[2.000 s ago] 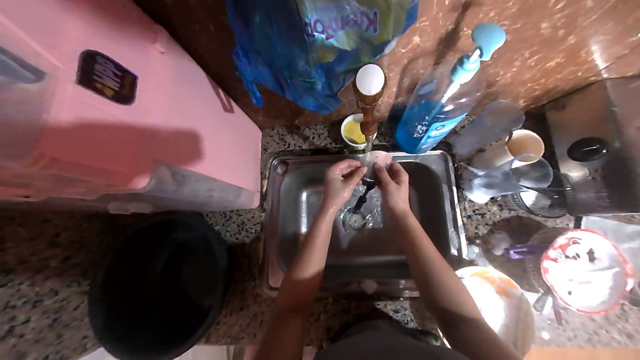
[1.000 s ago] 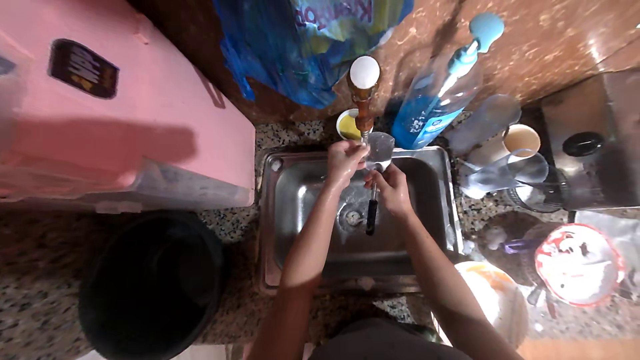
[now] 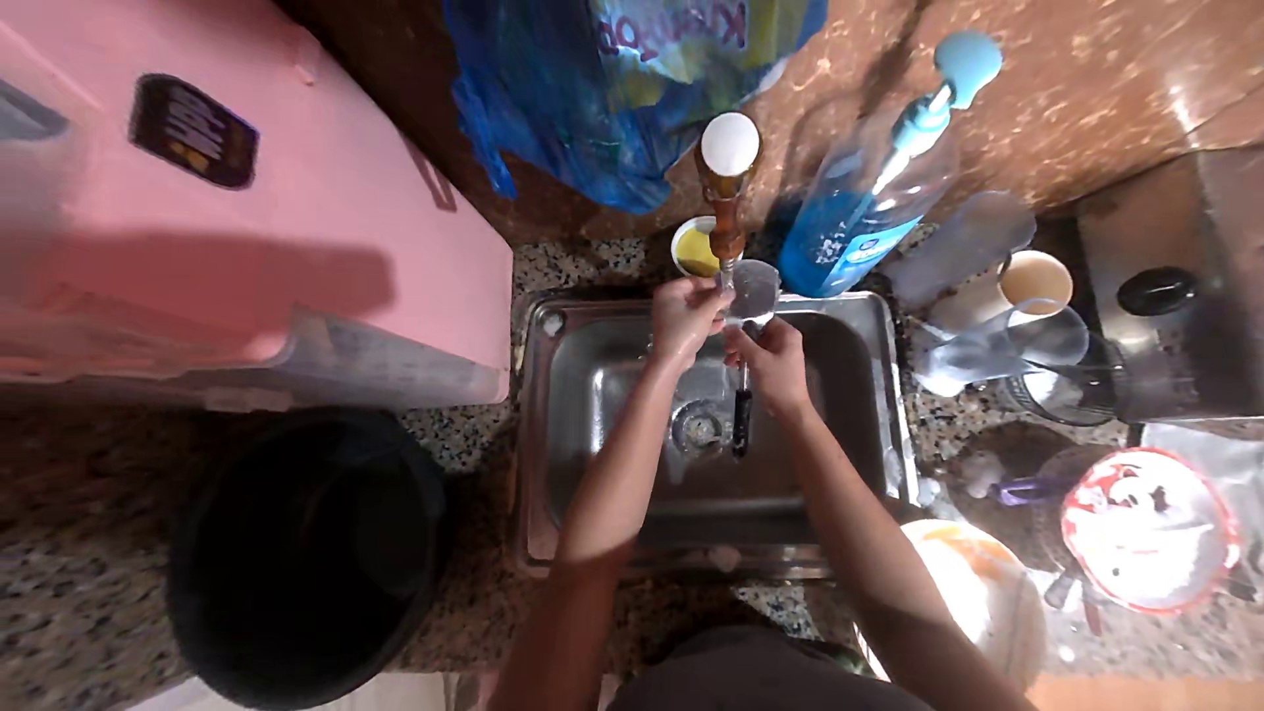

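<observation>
A kitchen utensil with a rounded grey head (image 3: pixel 755 288) and a black handle (image 3: pixel 742 423) hangs over the steel sink (image 3: pixel 612 509), head toward the wall. My right hand (image 3: pixel 770 360) grips it by the shaft, just below the head. My left hand (image 3: pixel 688 316) is at the head's left side, beneath the nozzle of the tap (image 3: pixel 727 222); whether its fingers grasp the utensil is unclear. Behind the sink, a small tub with something yellow (image 3: pixel 696 249) stands left of the tap. The drain (image 3: pixel 698 430) lies below, between my forearms.
A pink storage box (image 3: pixel 395 227) and black bucket (image 3: pixel 306 553) stand left. A bottle of blue liquid (image 3: pixel 849 222), clear plastic cups (image 3: pixel 1049 334) and a beige cup (image 3: pixel 1035 281) are right of the tap. Nearer me are a white container (image 3: pixel 973 592) and red-rimmed container (image 3: pixel 1150 528).
Two seconds ago both hands were closer together at the utensil's head, its black handle higher over the sink. The handle now points down toward me, and my right hand is lower, on the shaft.
</observation>
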